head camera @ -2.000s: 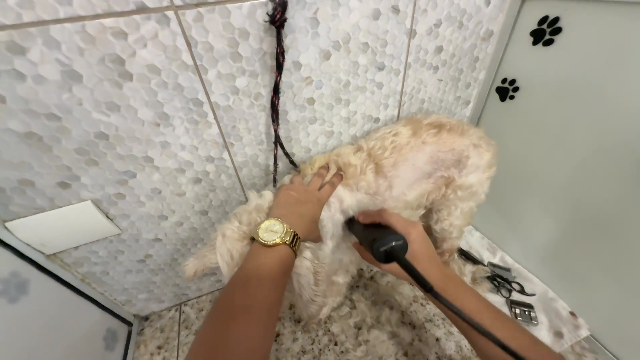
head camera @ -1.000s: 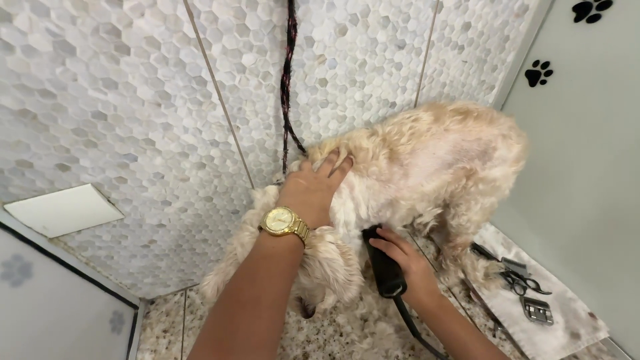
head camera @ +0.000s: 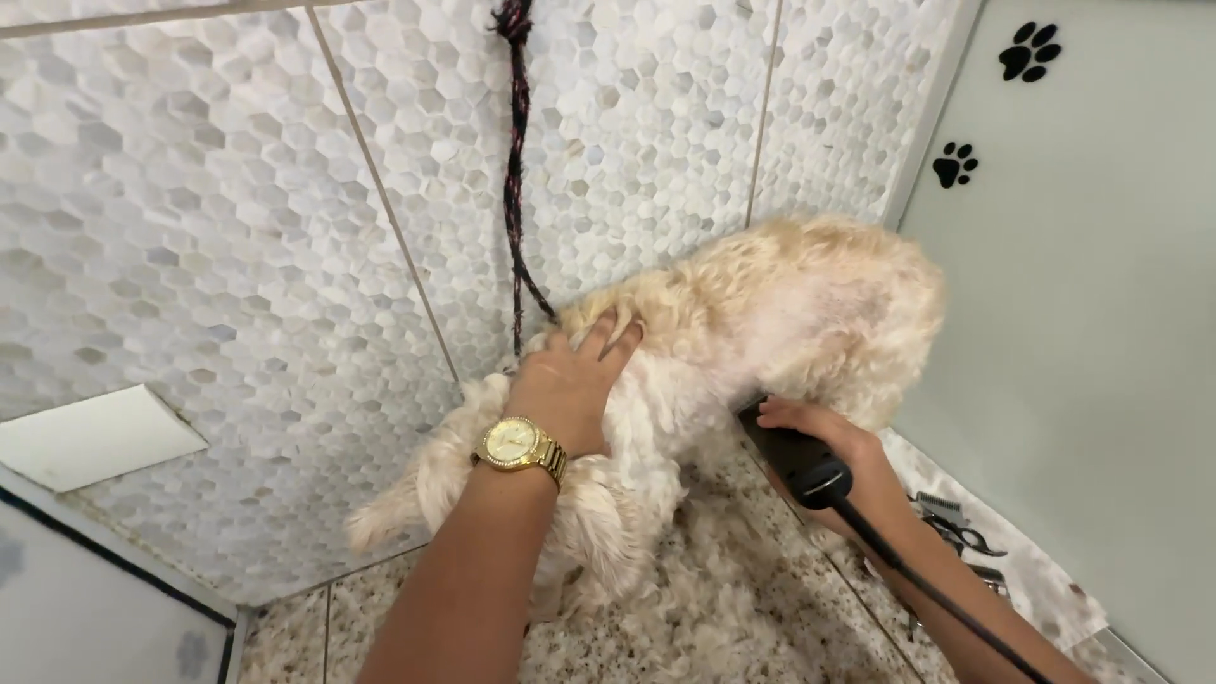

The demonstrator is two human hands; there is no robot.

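A cream, curly-coated dog (head camera: 703, 351) stands against the tiled wall, its head low at the left and its rump to the right. My left hand (head camera: 575, 380), a gold watch (head camera: 513, 443) on its wrist, rests with fingers spread on the dog's neck and shoulder. Black corded electric clippers (head camera: 798, 461) are gripped in my right hand (head camera: 841, 446), their head end against the dog's lower side just ahead of the hind leg. The blade itself is hidden. A dark braided cord (head camera: 516, 161) hangs down the wall to the dog's neck.
Cut fur (head camera: 712, 589) lies in clumps on the speckled stone surface (head camera: 294, 632). At the right, scissors (head camera: 959, 537) and a comb attachment (head camera: 939, 508) lie on a pale cloth (head camera: 1040, 579), beside a panel (head camera: 1073, 313) with paw prints. The clipper cable (head camera: 931, 589) runs along my right forearm.
My right hand has moved the clippers from the dog's chest and shoulder area rearward along its lower side. My left hand stays on the neck and shoulder.
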